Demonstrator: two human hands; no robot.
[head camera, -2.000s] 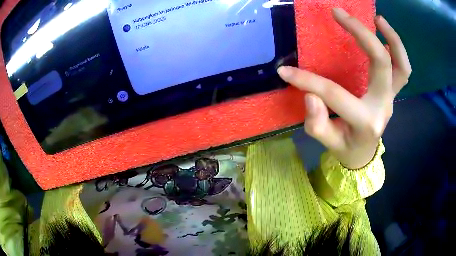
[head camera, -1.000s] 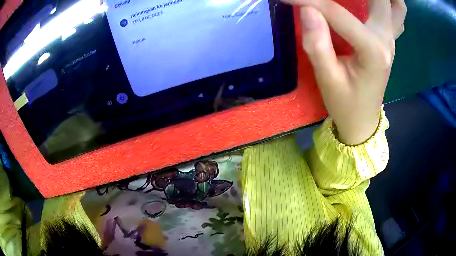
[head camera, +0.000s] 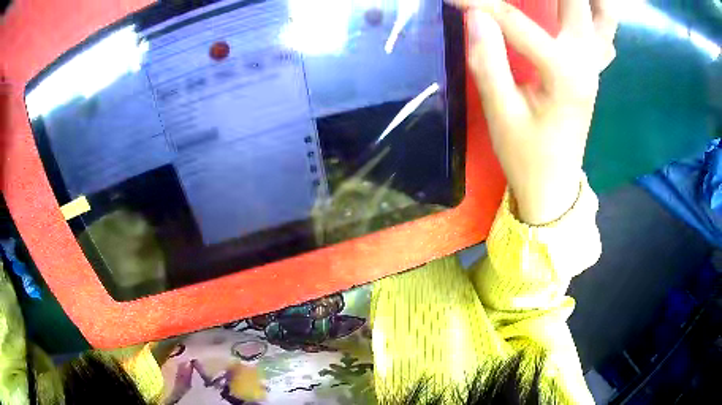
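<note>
A black-bordered tablet (head camera: 253, 158) lies in a red-orange foam carrier (head camera: 317, 273) in front of me. Its screen shows several pale windows side by side, one with a red dot, and white light glare. A small pale-yellow tape tab (head camera: 76, 207) sticks at the tablet's left edge. My right hand (head camera: 546, 119) is bare and over the carrier's right side. Its thumb and index finger are near the tablet's upper right edge, fingertips partly cut off by the picture's top. It holds nothing that I can see. My left hand is not in view.
A green surface (head camera: 661, 103) extends to the right of the carrier. Blue material (head camera: 693, 182) is at the far right edge. Below the carrier are my yellow sleeve and smock (head camera: 431, 332) and a patterned cloth (head camera: 277, 372). Some blue material also shows at the left edge.
The screen has changed from a large pale panel to several side-by-side windows. More of the tablet's top shows, and it sits lower in view. My right hand has moved up from the lower right corner.
</note>
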